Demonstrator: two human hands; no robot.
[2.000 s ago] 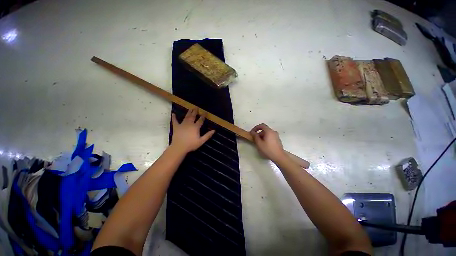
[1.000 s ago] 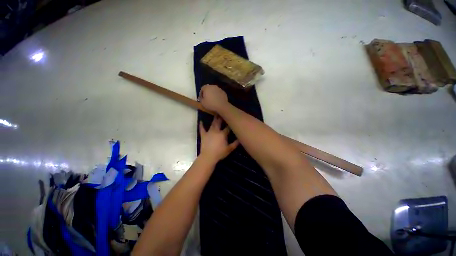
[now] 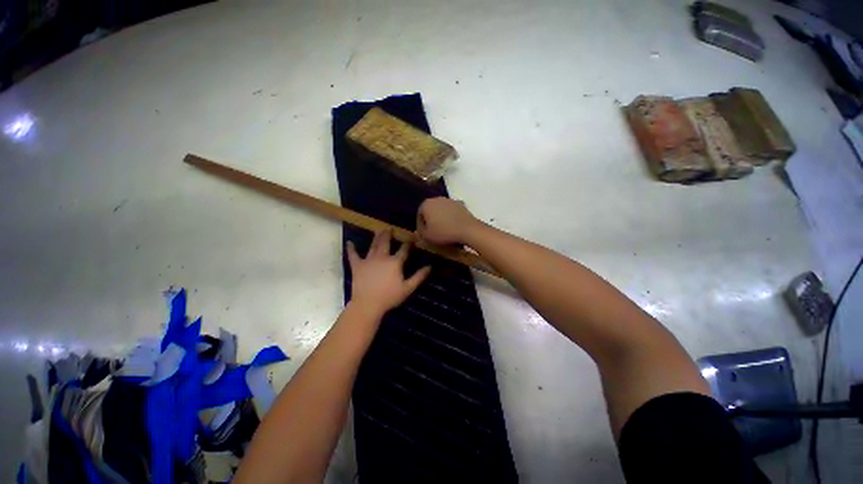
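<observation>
A long dark fabric stack (image 3: 421,378) lies lengthwise in front of me, with pale slanted lines on its nearer part. A brown wooden ruler (image 3: 274,190) lies slanted across it. My left hand (image 3: 380,274) is spread, fingertips pressing on the ruler's near edge and palm on the fabric. My right hand (image 3: 443,223) is curled at the ruler over the fabric; what its fingers hold is too small to see. My right forearm covers the ruler's right part. A tape-wrapped brick (image 3: 401,145) lies on the fabric beyond the ruler.
Tangled blue, black and white offcuts (image 3: 180,397) lie at the lower left. Several bricks (image 3: 710,135) lie at the right, a grey block (image 3: 727,30) behind them. A speckled block (image 3: 811,302), a silver base plate (image 3: 752,401) and a black cable (image 3: 833,350) are at the lower right.
My right hand went from the ruler's right part to the fabric's left side, then back right along the ruler to mid-fabric. My left hand stays on the ruler. The view also shifted.
</observation>
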